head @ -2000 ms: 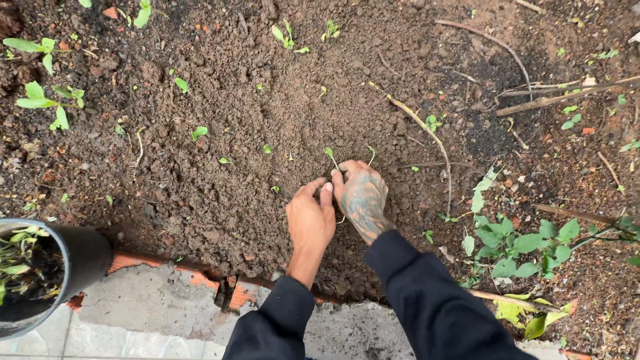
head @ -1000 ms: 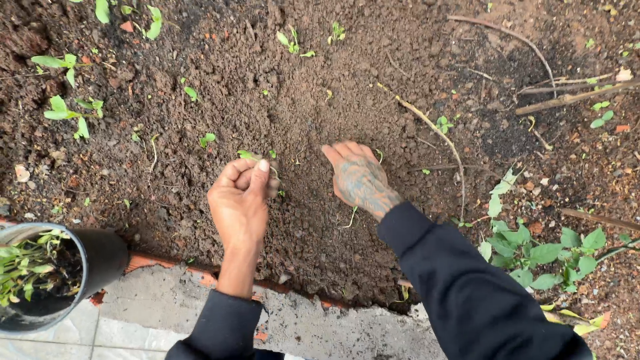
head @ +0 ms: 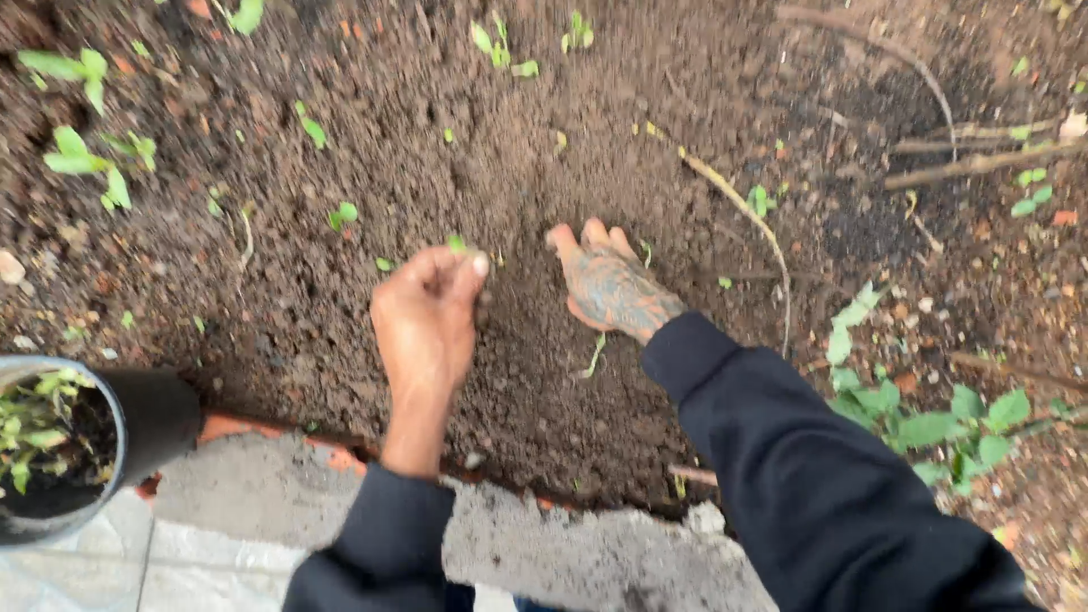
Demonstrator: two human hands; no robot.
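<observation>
My left hand [head: 429, 319] is over the soil bed with thumb and forefinger pinched on a small green seedling [head: 457, 244], whose leaf shows above the fingertips. To its right, my tattooed right hand [head: 608, 276] lies palm down on the brown soil [head: 510, 382], fingers spread a little. No object shows in it, though its palm is hidden. A thin pale seedling [head: 595, 355] lies just below the right hand, and a small sprout [head: 647, 253] stands beside its knuckles. Other small seedlings [head: 342, 216] dot the soil to the left.
A black plastic pot [head: 153, 421] of seedlings stands at the lower left on pale tiles [head: 212, 569]. A concrete and brick edging [head: 544, 544] borders the bed. Dry twigs [head: 748, 204] and a leafy plant [head: 926, 429] are on the right.
Two seconds ago both hands were together at one spot in the soil. My left hand has moved away to the left and pinches a seedling; my right hand has flattened on the soil.
</observation>
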